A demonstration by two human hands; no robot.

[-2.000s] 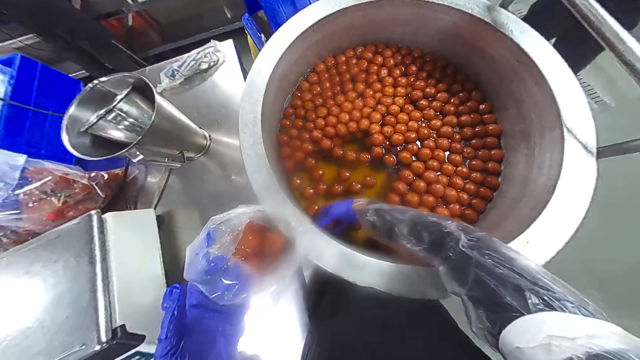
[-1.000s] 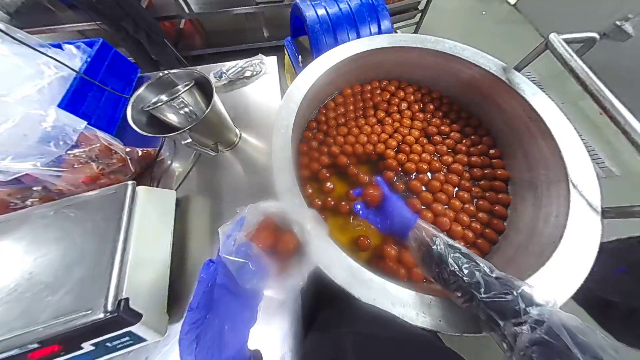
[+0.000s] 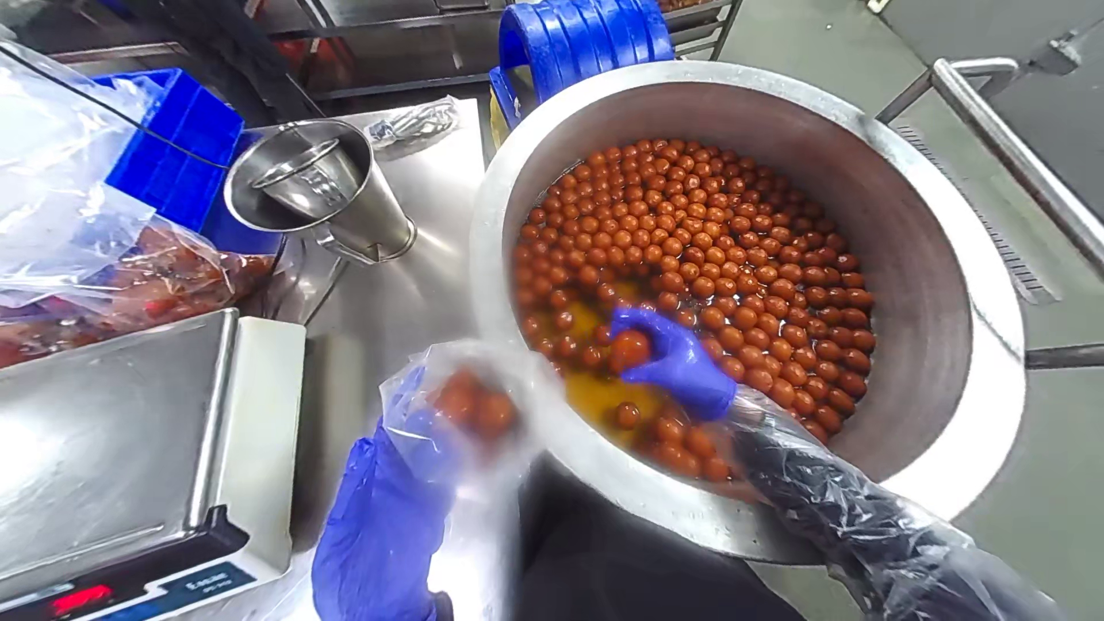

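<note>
A wide metal pot (image 3: 992, 388) holds many round brown fried dough balls (image 3: 690, 233) in yellowish syrup. Inside it, over the syrup at the near left, my right hand (image 3: 681, 362), in a blue glove with a clear plastic sleeve, has a dough ball (image 3: 630, 350) between thumb and fingers. Left of the pot's rim, my left hand (image 3: 388, 509), also blue-gloved, holds up a clear plastic bag (image 3: 535, 388) with several balls in it. The bag partly covers its fingers, and its contents look blurred.
A digital scale (image 3: 112, 431) with a metal plate stands at the lower left. Behind it are a large bag of reddish-brown food (image 3: 164, 285), a blue crate (image 3: 185, 147) and a steel jug (image 3: 379, 216) with a smaller vessel inside. A metal rail (image 3: 1026, 164) runs at the right.
My right hand was low in the syrup two seconds ago; now it is raised above it with a ball in its fingers. The left hand still holds the bag. The view has shifted.
</note>
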